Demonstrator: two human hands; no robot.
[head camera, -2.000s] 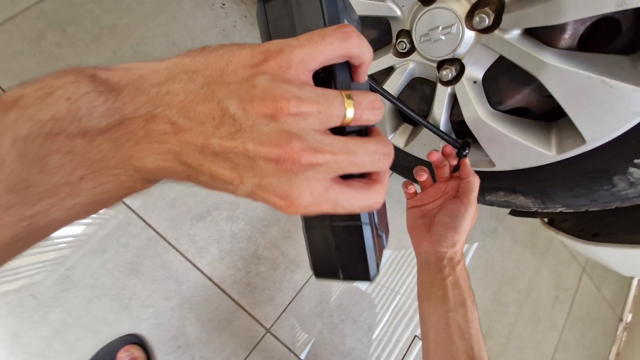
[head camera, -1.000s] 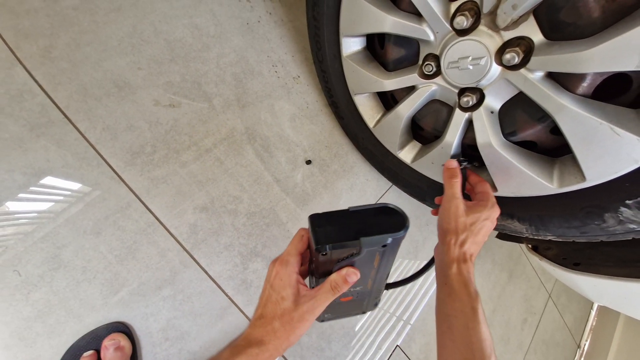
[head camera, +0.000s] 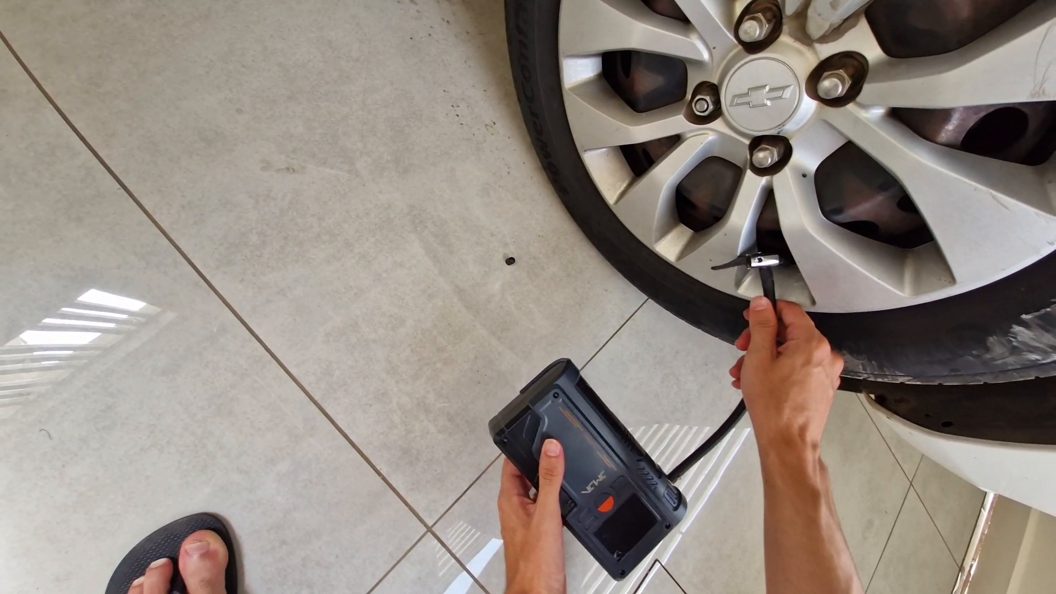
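A black portable tire inflator (head camera: 594, 470) rests in my left hand (head camera: 535, 511), its thumb across the casing and its dark display facing up. From its lower right end a black air hose (head camera: 714, 444) curves up to my right hand (head camera: 788, 375), which grips it just below the metal lever chuck (head camera: 763, 261). The chuck lies over a spoke gap near the rim of the silver alloy wheel (head camera: 874, 231); whether it sits on the valve stem cannot be told. The black tire (head camera: 594, 219) surrounds the wheel, close beside my right fingers.
A small black cap-like piece (head camera: 510, 261) lies on the grey tiled floor (head camera: 330, 206), left of the tire. A foot in a black flip-flop (head camera: 177, 553) is at the lower left. White car bodywork (head camera: 973, 462) borders the tire at the right.
Two seconds ago a hand with a ring covered the inflator near the wheel; now my left hand holds it lower, its face visible. My right hand has moved down the hose, leaving the chuck exposed.
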